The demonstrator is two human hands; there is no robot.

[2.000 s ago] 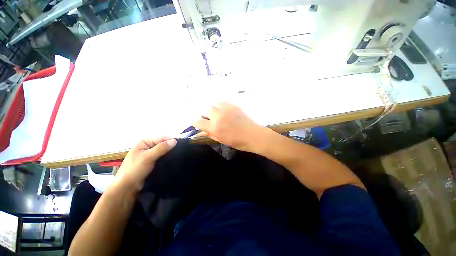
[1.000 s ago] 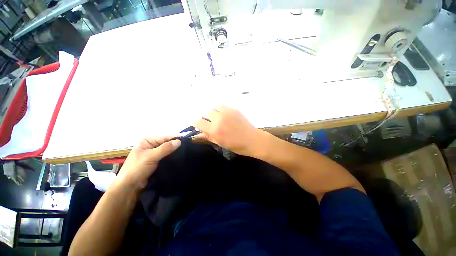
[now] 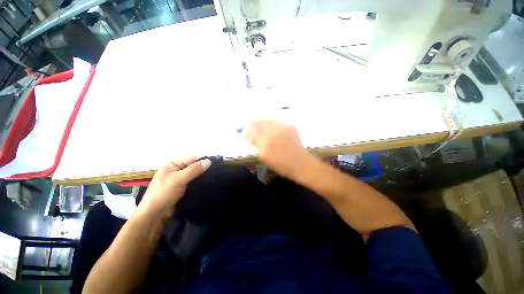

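Note:
My left hand (image 3: pixel 178 181) pinches the edge of a black fabric piece (image 3: pixel 221 192) between thumb and fingers at the table's front edge. The fabric hangs down over my lap and blends with my dark clothes. My right hand (image 3: pixel 273 143) is blurred, with its fingers curled, above the front of the table, to the right of the fabric and apart from it. A small dark tip of the thread snips (image 3: pixel 240 130) shows at its fingertips; the rest is hidden. The sewing machine's needle area (image 3: pixel 247 74) is lit purple-white behind my hands.
The white wood-edged table (image 3: pixel 149 103) spans the view. A red tray (image 3: pixel 72 123) with white sheets stands at the left. Slim tweezers (image 3: pixel 346 56) lie behind the needle area. Black-handled scissors (image 3: pixel 469 89) and the handwheel (image 3: pixel 459 50) are at the right. A cardboard piece (image 3: pixel 488 224) is low right.
My right hand has moved right and up, away from the fabric edge, taking the snips with it. My left hand keeps its pinch on the fabric. The view has shifted slightly.

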